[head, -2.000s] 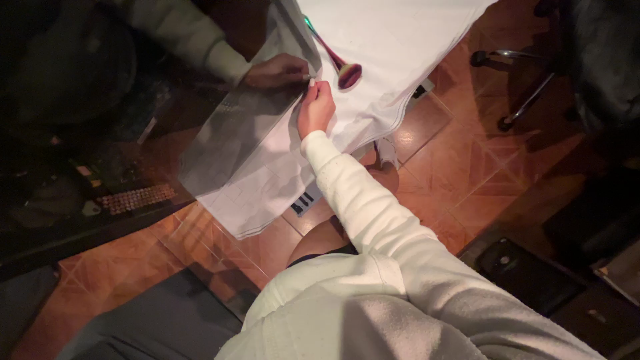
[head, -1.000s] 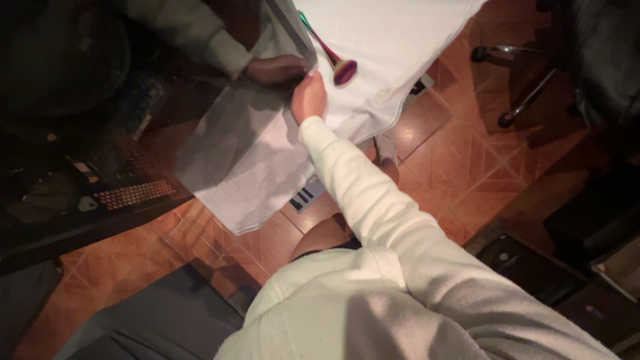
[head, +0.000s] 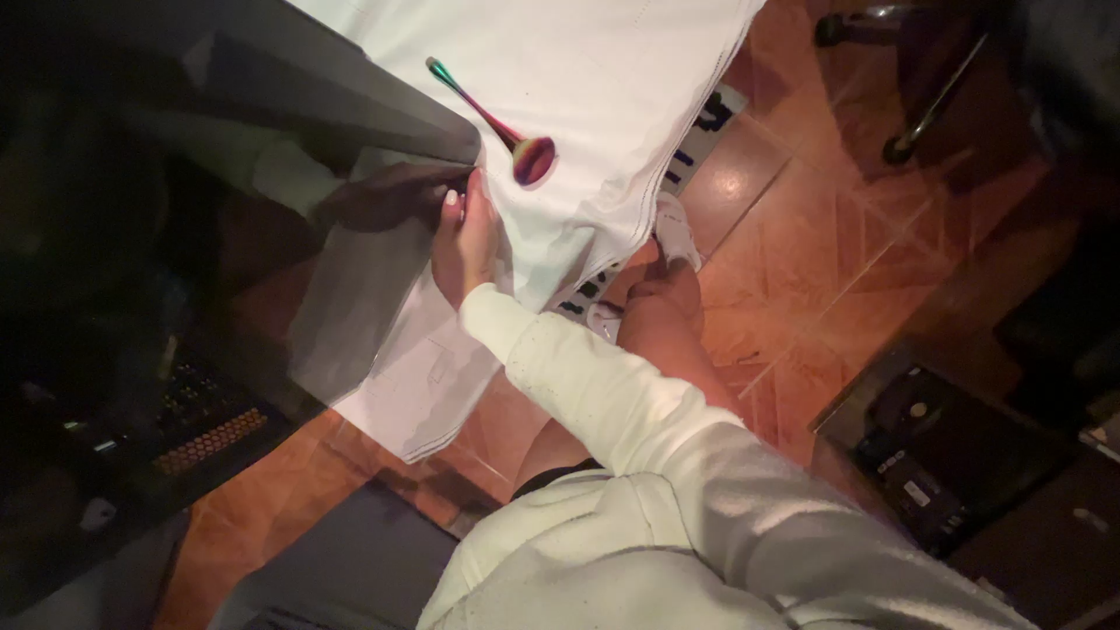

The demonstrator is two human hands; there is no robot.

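Observation:
My right hand [head: 468, 232], in a pale sleeve, touches the lower edge of a glossy dark panel [head: 385, 96] near its corner. Its thumb points up, apart from the fingers; the palm faces the panel, so a firm hold cannot be told. A dark hand and sleeve in the glossy surface look like a reflection. My left hand is not in view. White stitched cloth [head: 595, 79] spreads beside the panel and hangs over an edge. On it, just beyond my fingertips, lies a makeup brush [head: 481, 105] with a shiny green-to-red handle and a rounded head.
Below the cloth, a leg with a white shoe [head: 676, 229] stands on orange floor tiles [head: 787, 262] beside a patterned mat [head: 722, 118]. Chair casters [head: 901, 147] are at upper right. A dark boxy device [head: 954, 455] sits at lower right, a grey surface [head: 341, 551] at lower left.
My right hand has moved a little down from the panel's corner, and its thumb now shows apart from the fingers. The view has shifted. The brush still lies on the cloth.

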